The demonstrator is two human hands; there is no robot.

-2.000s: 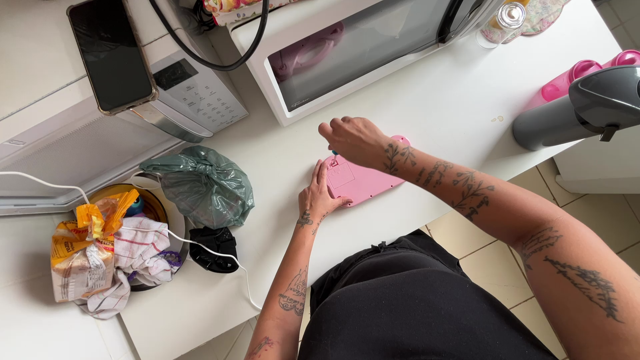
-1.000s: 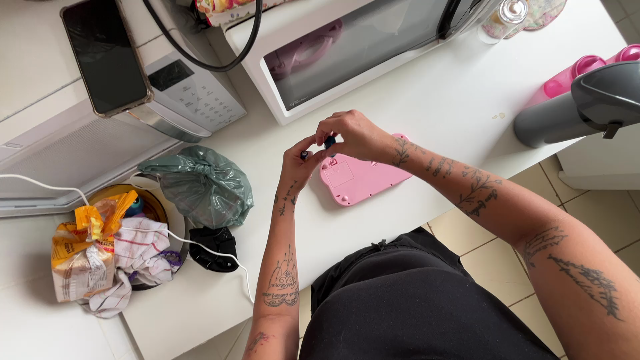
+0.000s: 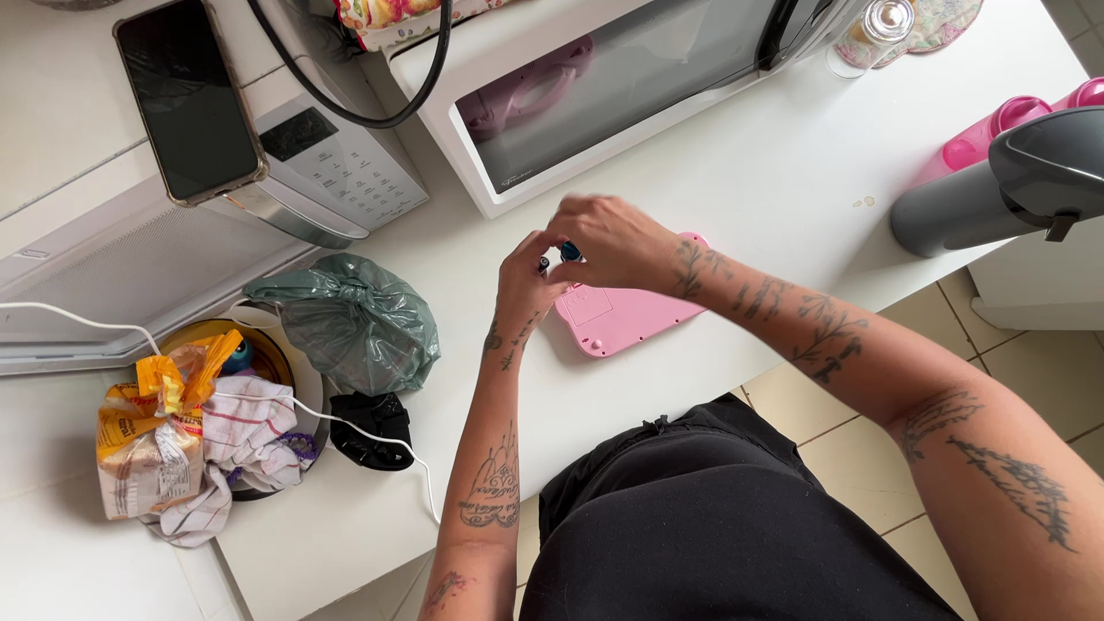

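Note:
A pink plastic panel or toy casing (image 3: 634,319) with small screw holes and a rectangular outline lies on the white countertop. Over its far left end, my left hand (image 3: 524,280) and my right hand (image 3: 612,241) meet, raised above it. Between the fingers of my left hand is a small dark cylindrical item (image 3: 543,265), perhaps a battery. My right hand's fingers are curled round a small blue and dark object (image 3: 570,252); its kind cannot be told, as the fingers hide most of it.
A microwave (image 3: 483,155) stands beyond the casing, with another (image 3: 285,190) at left bearing a phone (image 3: 190,99). A green plastic bag (image 3: 366,323), bread bag (image 3: 151,448), cloth (image 3: 250,431), black item (image 3: 373,431) and white cable lie left. A grey thermos (image 3: 957,203) and pink bottles (image 3: 970,142) are right.
Two seconds ago my left hand rested on the pink casing and my right hand was over it. Both hands have since come together above its left end, and the small dark item now shows in my left fingers.

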